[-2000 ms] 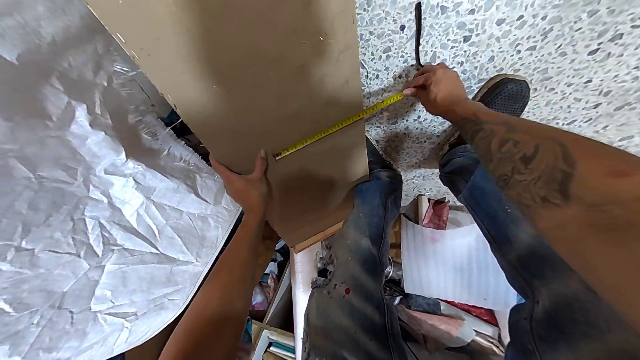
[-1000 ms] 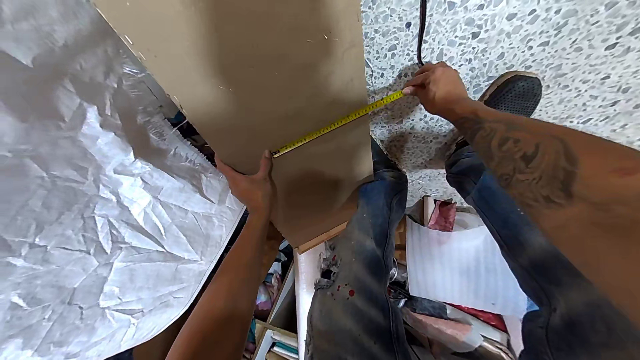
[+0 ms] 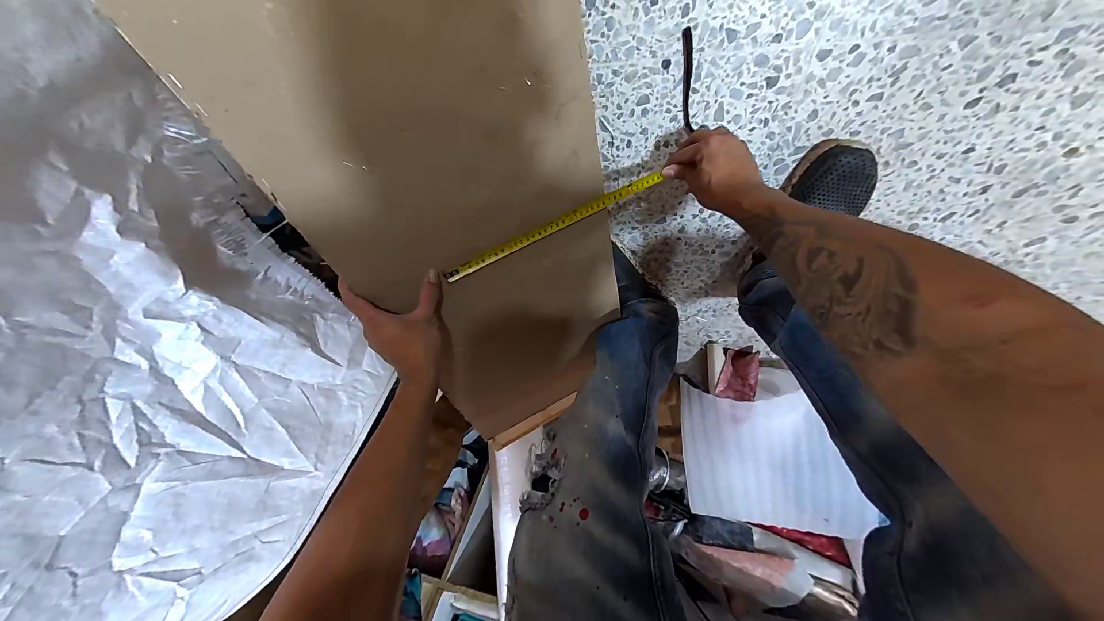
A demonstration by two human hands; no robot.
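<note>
A yellow tape measure blade (image 3: pixel 552 226) lies slantwise across a brown board (image 3: pixel 431 129), running past its right edge. My right hand (image 3: pixel 714 168) pinches the blade over the speckled floor. A dark strap or cord (image 3: pixel 687 78) extends up from beside that hand. My left hand (image 3: pixel 401 332) rests on the board's lower left edge, thumb beside the blade's metal end and fingers spread, partly hidden past the edge. Whether it grips the board's edge firmly cannot be seen.
Crumpled silvery sheeting (image 3: pixel 172 431) covers the left side. My jeans-clad legs (image 3: pixel 595 448) stand below the board, with a dark shoe (image 3: pixel 835 177) on the terrazzo floor (image 3: pixel 949 103). White foam sheet (image 3: pixel 768 457) and wrapped rolls (image 3: pixel 759 569) lie between the legs. A wooden-edged box (image 3: pixel 461 595) holds assorted items.
</note>
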